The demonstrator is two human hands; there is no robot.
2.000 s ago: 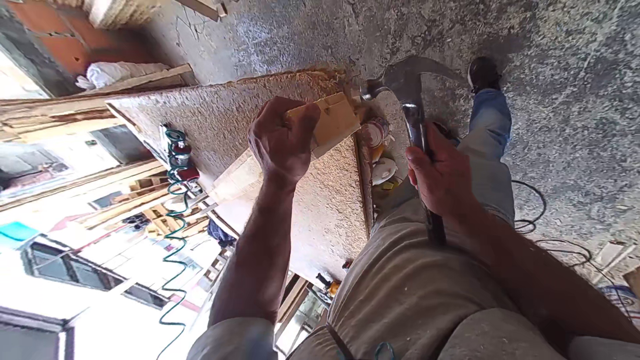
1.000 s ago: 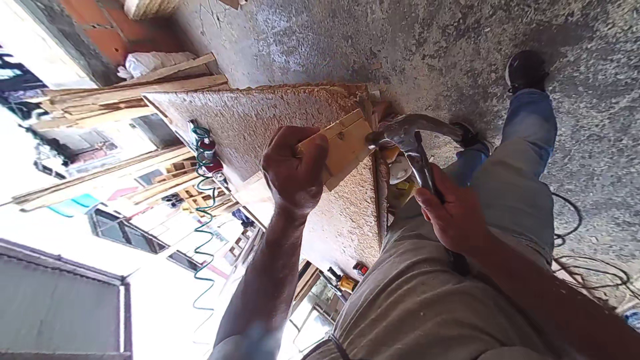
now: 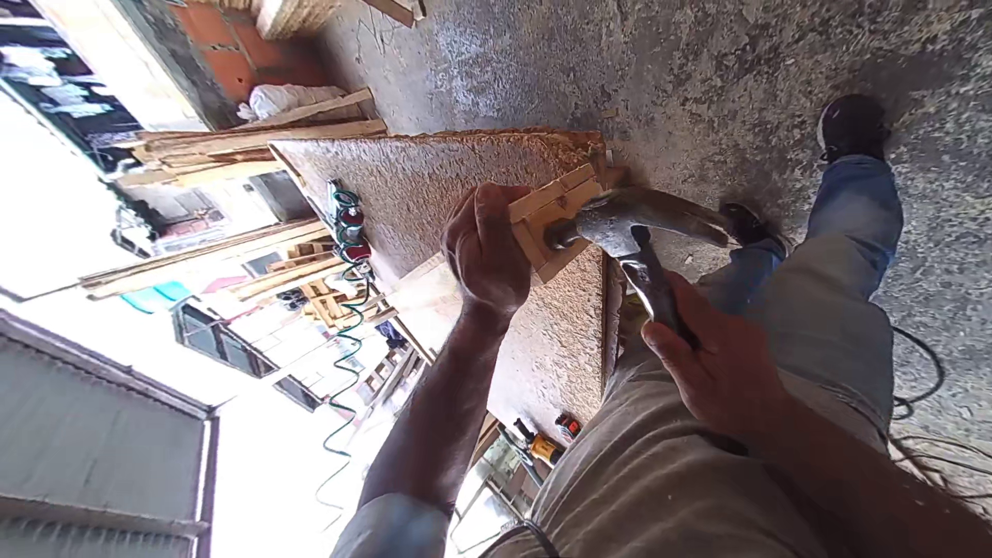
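My left hand (image 3: 490,246) grips a length of pale wood (image 3: 559,208) made of joined pieces, held above a worn fibrous board tabletop (image 3: 434,174). In my right hand (image 3: 709,353) is a claw hammer (image 3: 620,221), held by its handle close to the head. The hammer's round face is at the wood's end, just right of my left fingers; whether it touches cannot be told. Its claw points right, toward the floor. The far part of the wood is washed out by glare.
A pneumatic tool with a coiled green hose (image 3: 345,209) lies at the table's left edge. A yellow and black power tool (image 3: 542,448) is near the lower edge. Stacked boards (image 3: 256,139) lie beyond the left corner. A cable (image 3: 926,364) runs on the floor at right.
The hammer was raised away from the wood two seconds ago; its face is now at the wood's end. My left hand has kept its hold. The view has shifted.
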